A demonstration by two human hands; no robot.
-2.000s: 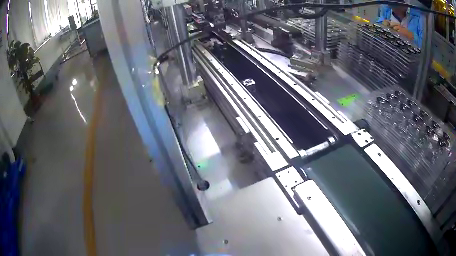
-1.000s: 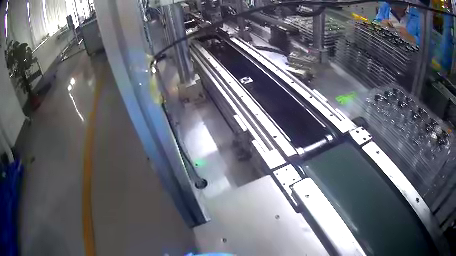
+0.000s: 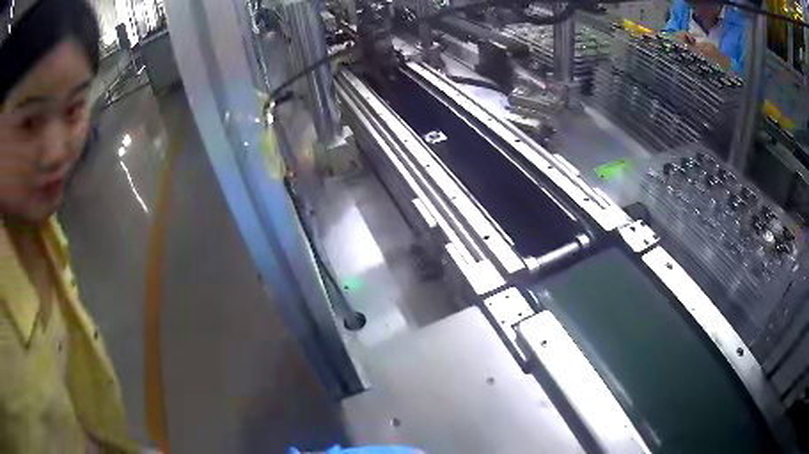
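Neither of my hands is in the picture. A small strip of blue cloth point(image 3: 359, 450) shows at the bottom edge; I cannot tell which part of my clothing it is. The green conveyor belt point(image 3: 656, 355) lies in front at the lower right. Beyond it runs a black belt section point(image 3: 497, 186). A small silvery fixture plate point(image 3: 434, 136) lies on the black belt, far off; its details are too small to tell.
A bare metal ledge point(image 3: 452, 381) lies left of the green belt. A blue-grey post point(image 3: 239, 195) stands left of it. Stacked clear blister trays point(image 3: 723, 213) stand at right. A person in yellow point(image 3: 53, 337) is at the left edge; another in blue point(image 3: 727, 37) is behind the trays.
The person in yellow has come into view at the left, over the aisle. The fixture plate on the black belt shows slightly further left and up. The view has shifted slightly.
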